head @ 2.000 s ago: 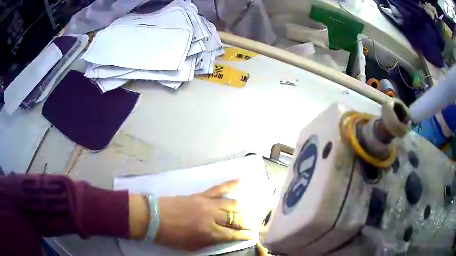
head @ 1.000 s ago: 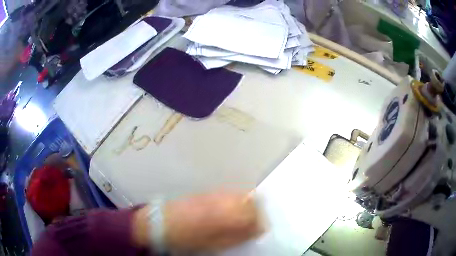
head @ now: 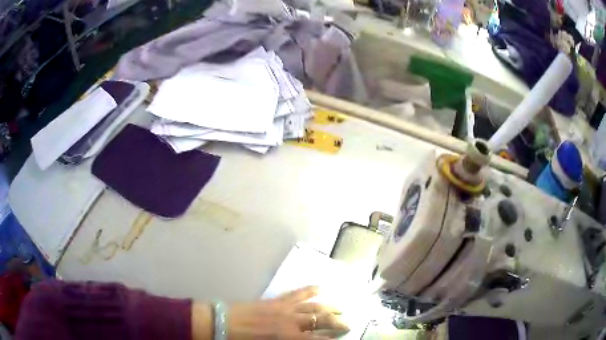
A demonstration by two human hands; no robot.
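My left hand (head: 299,319) lies flat, fingers apart, on a white panel (head: 309,269) at the bottom centre, left of the brightly lit needle area. The panel's right part is lost in glare. The sewing machine head (head: 425,232) stands over it at the right. A dark purple panel piece (head: 485,328) with a white edge shows below the machine head at the bottom edge. My right hand is not in the picture. Another dark purple panel (head: 156,170) lies alone at the left of the table.
A fanned stack of white panels (head: 212,99) lies at the far edge beside yellow tape (head: 319,141). A smaller pile (head: 73,126) is at the far left. Grey-lilac fabric (head: 193,43) is heaped behind. A blue-capped bottle or cone (head: 567,164) stands behind the machine.
The view has shifted. My left hand, blurred a second ago, now rests sharp on the white panel near the needle. The panel has turned and less of it shows than two seconds ago.
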